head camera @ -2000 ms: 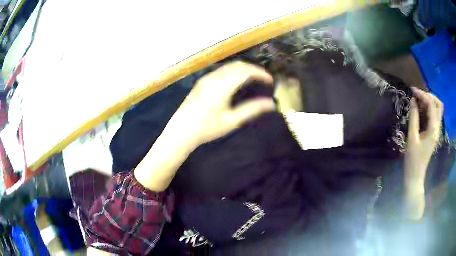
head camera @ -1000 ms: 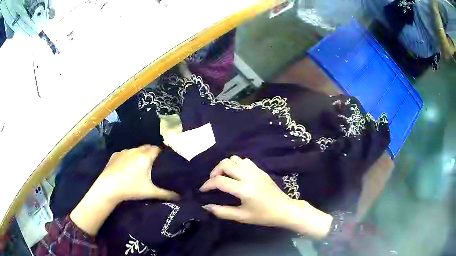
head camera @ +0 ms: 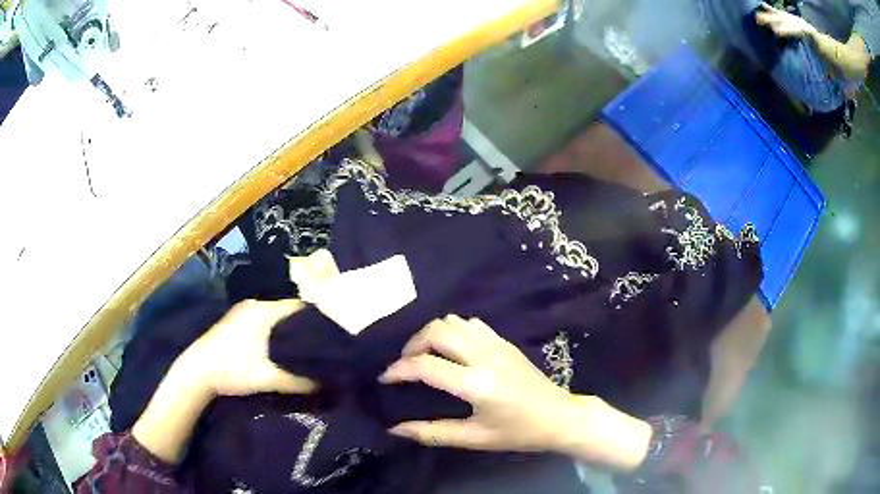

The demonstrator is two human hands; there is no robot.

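Dark purple garment pieces with pale scalloped embroidery lie across my lap, below the table edge. A white paper ticket lies on the cloth, with a small yellowish slip touching its left side. My left hand is curled around a fold of the dark cloth, its fingertips partly hidden by the fold. My right hand rests on the cloth just right of it, fingers bent and slightly spread, thumb apart; whether it pinches the cloth is unclear.
The white table with its wooden edge curves across the upper left, with a pale machine part on it. A blue plastic crate or panel stands at the right beyond the cloth. Another person's arm shows at the top right.
My right hand has come from the cloth's far right edge to beside my left hand. The view has shifted, showing the blue panel. In the last second both hands have barely moved.
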